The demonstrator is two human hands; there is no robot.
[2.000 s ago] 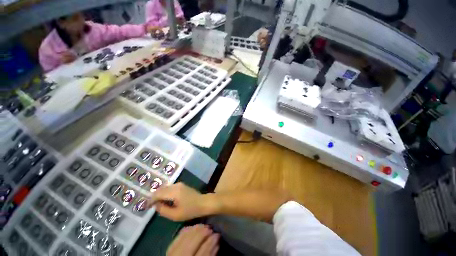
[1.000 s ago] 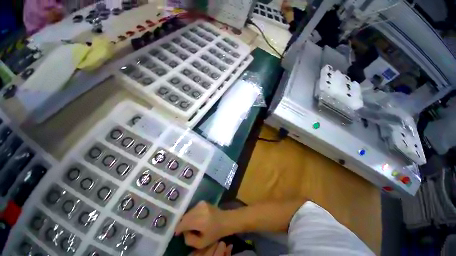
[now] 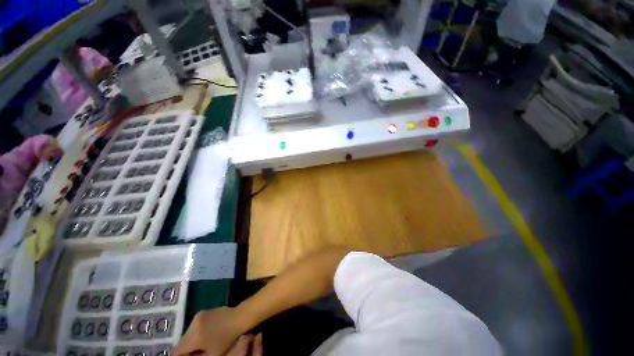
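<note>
The white blister tray [image 3: 119, 271] is at the lower left, cut off by the bottom edge. Its pockets hold small round housings [image 3: 148, 296] with grey rims. My right hand [image 3: 208, 334] is at the tray's right edge, low in the picture, its fingertips cut off or hidden. My left hand [image 3: 248, 345] shows only as a few fingers at the bottom edge, close beside the right hand. Whether either holds anything cannot be seen. A translucent sheet [image 3: 214, 261] with tiny marks lies by the tray's upper right corner.
A second, stacked parts tray [image 3: 154, 221] stands behind. A clear bag with white sheets [image 3: 205, 201] lies on the green mat. The white machine [image 3: 320, 142] with coloured buttons stands behind the wooden board [image 3: 347, 208]. People in pink sleeves [image 3: 24, 160] are at the left.
The view has swung to the right, so the trays appear further left and the machine nearer the middle. My hands show lower, at the bottom edge, still by the tray's right side.
</note>
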